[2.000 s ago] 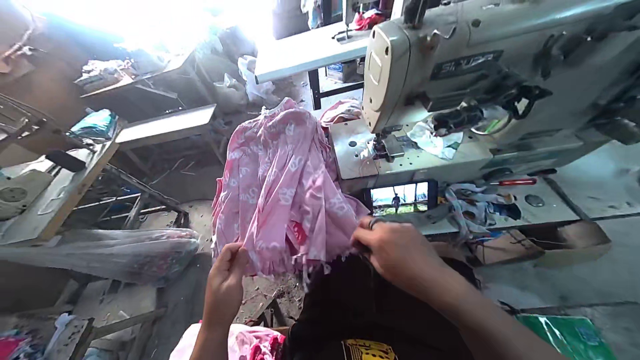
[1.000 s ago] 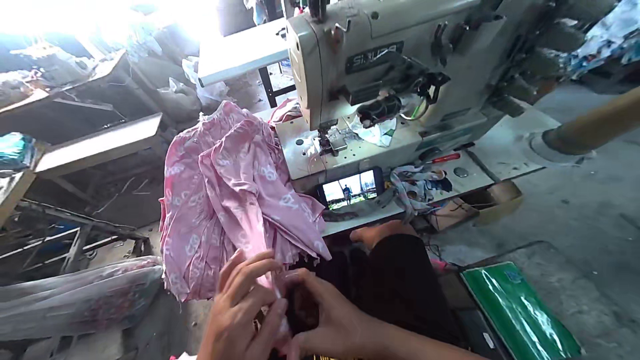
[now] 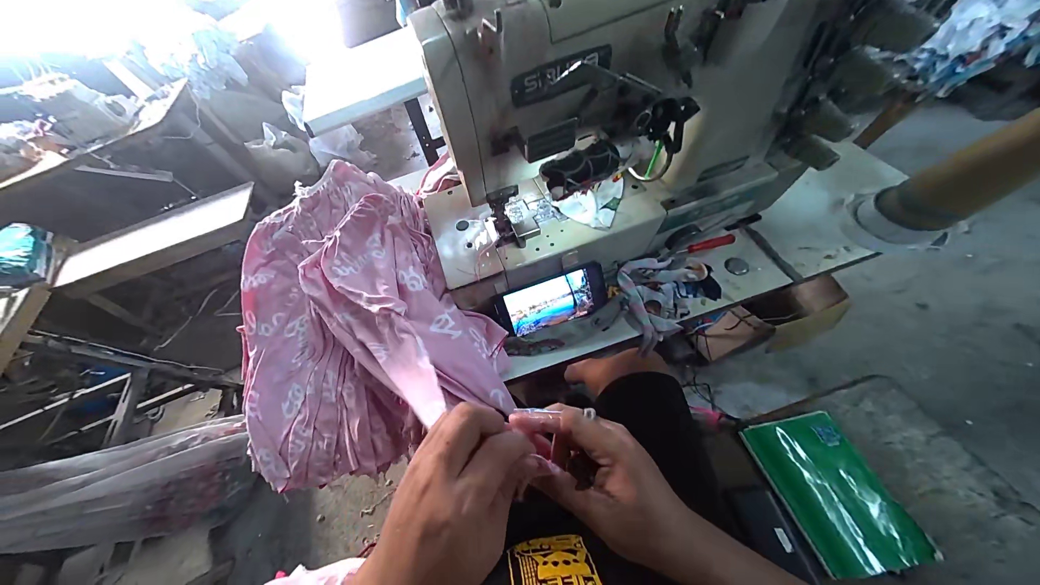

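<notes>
Pink printed garments (image 3: 317, 357) hang in a gathered pile over the left end of the sewing machine's table. From the pile, one pink piece stretches down to my lap, where my left hand (image 3: 463, 487) is closed on its edge. My right hand (image 3: 601, 479) pinches the same pink fabric just to the right, fingertips almost touching those of the left; a ring is on one finger. What lies between the fingertips is partly hidden. Beyond the hands stands an industrial sewing machine (image 3: 569, 106), its needle area (image 3: 508, 219) to the right of the pile.
A phone (image 3: 548, 301) with a lit screen leans at the table's front edge. Fabric scraps (image 3: 658, 292) and a red-handled tool (image 3: 711, 243) lie right of it. A green packet (image 3: 837, 496) is at the lower right. A thick pole (image 3: 959, 179) crosses the right side.
Two seconds ago my hands were apart, spreading the lower edge of the pink fabric; now they are together on one piece at my lap. The view has shifted right.
</notes>
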